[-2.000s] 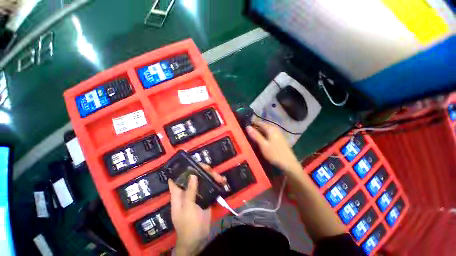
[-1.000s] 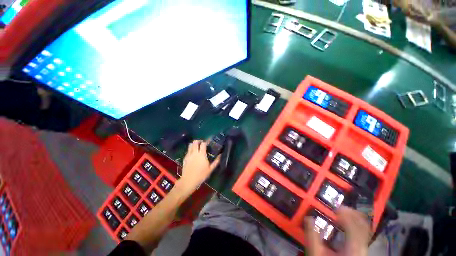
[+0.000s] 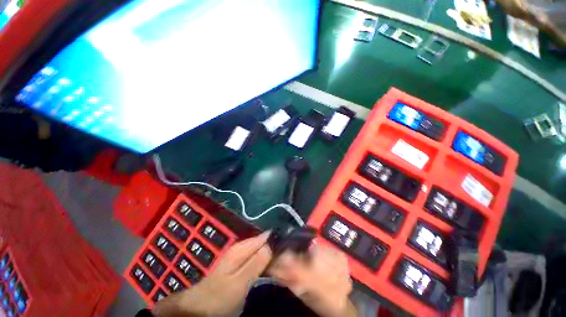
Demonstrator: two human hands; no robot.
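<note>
A dark handset (image 3: 290, 241) is held between my hands at the bench's front edge, left of the red tray (image 3: 340, 179). My left hand (image 3: 233, 272) grips its left end. My right hand (image 3: 319, 275), blurred, is on its near side; its fingertips are unclear. A white cable (image 3: 248, 213) runs from below the monitor to the handset; its plug end is hidden. The tray holds two blue-fronted phones (image 3: 476, 150) at the far end, two pockets with white slips (image 3: 409, 153), and several black phones (image 3: 380, 176) back up.
A large monitor (image 3: 186, 68) stands left. Black units with white patches (image 3: 301, 134) and a dark stand-like object (image 3: 295, 179) lie on the bench. A black scanner-like object (image 3: 465, 266) overlaps the tray's right edge. A lower red tray (image 3: 202, 232) and red stool (image 3: 139, 201) are below left.
My left hand has moved right and nearer from the bench. My right hand has moved left from over the tray. They now meet at a handset, and the white cable stretches across to it.
</note>
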